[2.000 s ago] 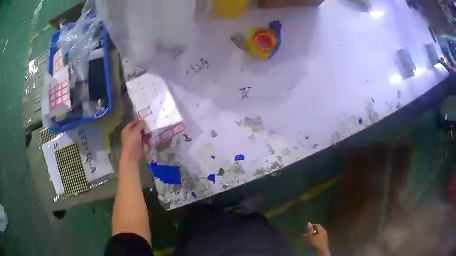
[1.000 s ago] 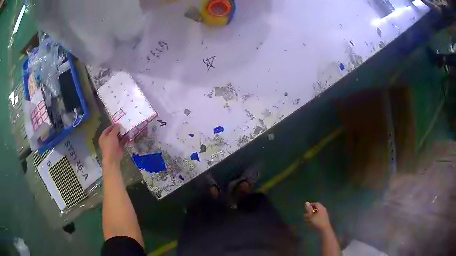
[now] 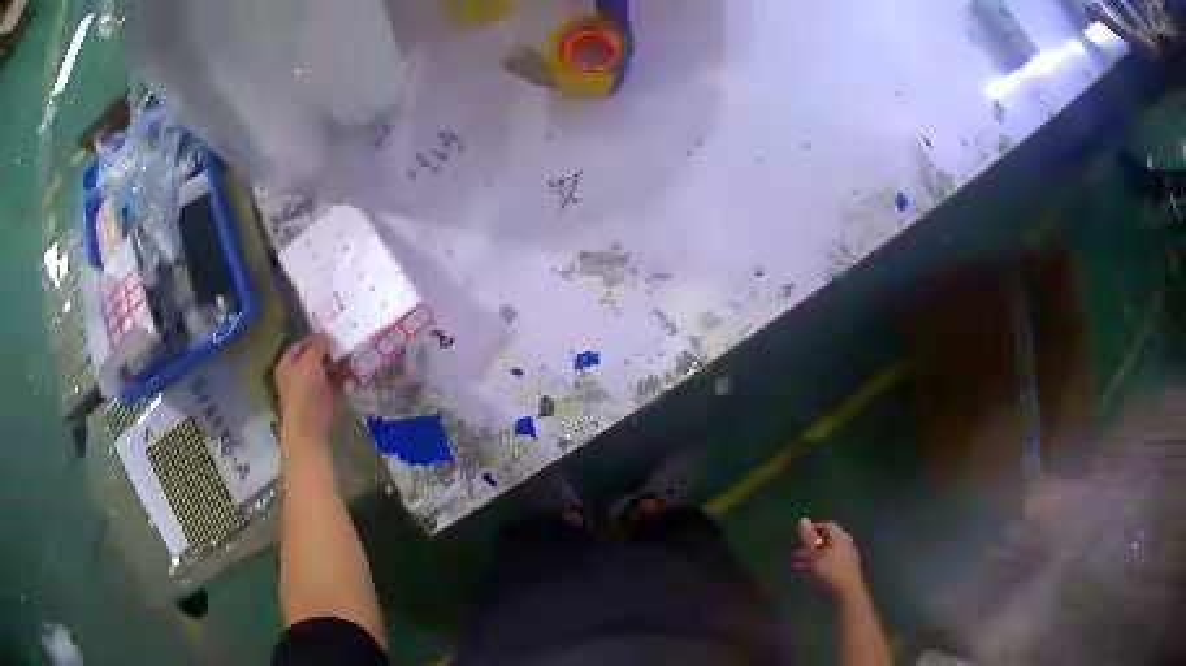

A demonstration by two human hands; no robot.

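Observation:
A white sheet or stack of label sheets (image 3: 351,276) with red-outlined rectangles along its lower edge lies at the left corner of the white table. My left hand (image 3: 307,377) is at its lower left corner, with the fingers closed on that corner. My right hand (image 3: 829,553) is low at the right, away from the table, over the floor. Its fingers are curled around a small thing with a yellowish part, too small to name surely; it may be the marker pen.
The white table (image 3: 728,169) bears a tape roll (image 3: 592,50), blue scraps and a whitish translucent plastic (image 3: 280,85). At the left are a cluttered blue tray (image 3: 241,280) and a dotted sheet (image 3: 191,484). A blurred brown carton shape (image 3: 969,377) stands right on the floor.
Against two seconds ago, the table, sheet and tray sit further left in view as the camera turned. My left hand stays at the sheet's corner. My right hand remains low at the right.

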